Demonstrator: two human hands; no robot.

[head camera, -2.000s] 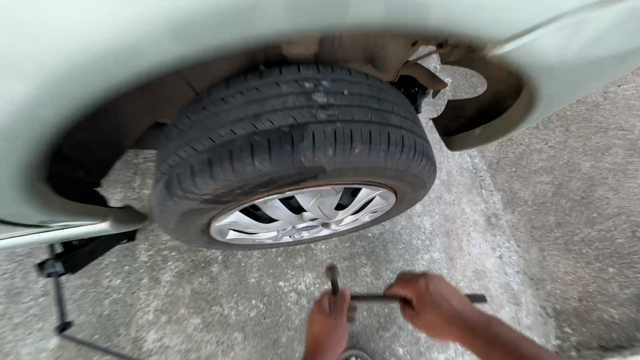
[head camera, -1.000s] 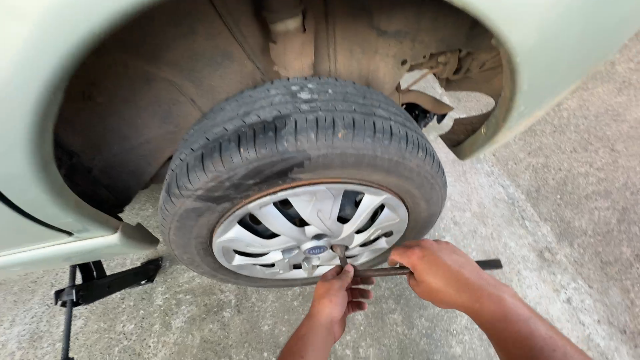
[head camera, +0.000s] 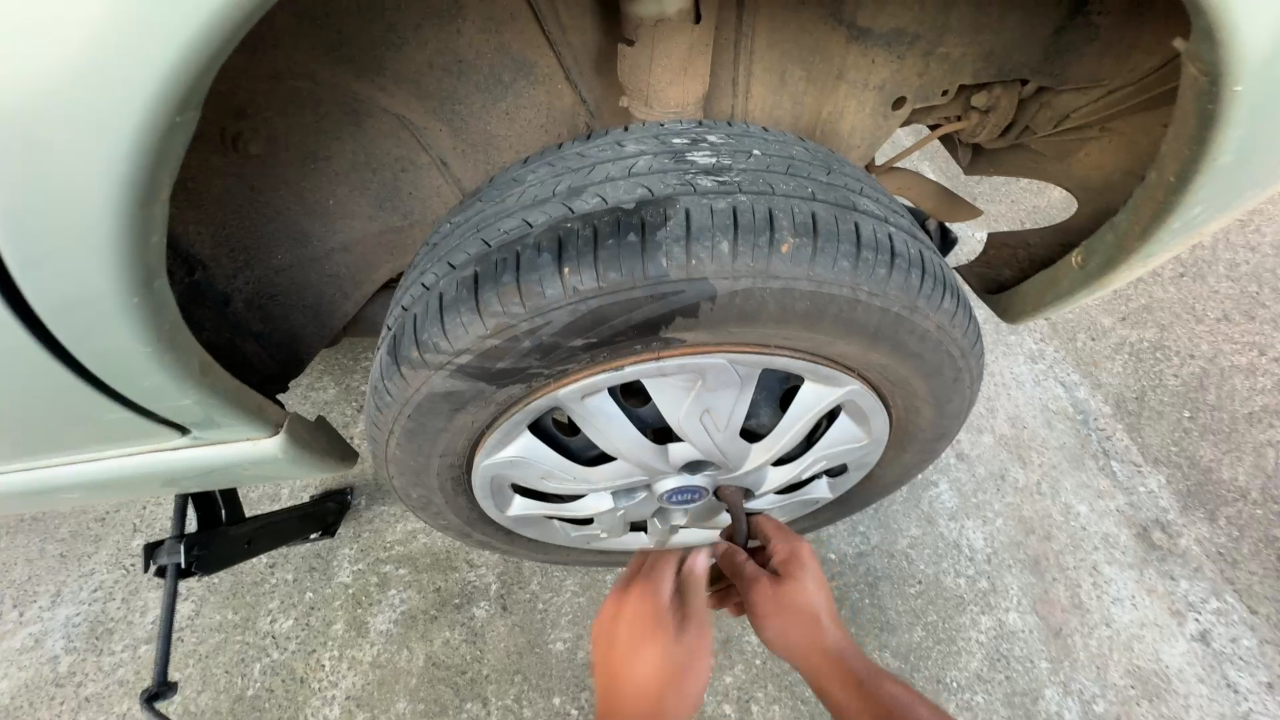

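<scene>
A car wheel with a black tyre (head camera: 640,310) and a silver plastic wheel cover (head camera: 600,420) with a blue Fiat badge stands under the wheel arch. The socket end of a dark metal lug wrench (head camera: 736,520) meets the wheel cover just right of the badge. My right hand (head camera: 785,590) grips the wrench near its bend, at the cover's lower edge. Close beside it on the left is my left hand (head camera: 655,630), blurred, with its fingers bent near the wrench. The hands hide the wrench's handle, and whether the left one holds it does not show.
A black scissor jack (head camera: 250,540) with its crank rod (head camera: 165,630) stands below the sill (head camera: 180,465) at the left. The pale green wheel-arch edge (head camera: 1205,150) curves around the tyre at the right. Concrete ground (head camera: 450,640) lies below.
The wrench's socket end has risen from below the wheel to the wheel cover. My right hand has shifted from the wrench's handle to near its bend; my left hand has left that bend.
</scene>
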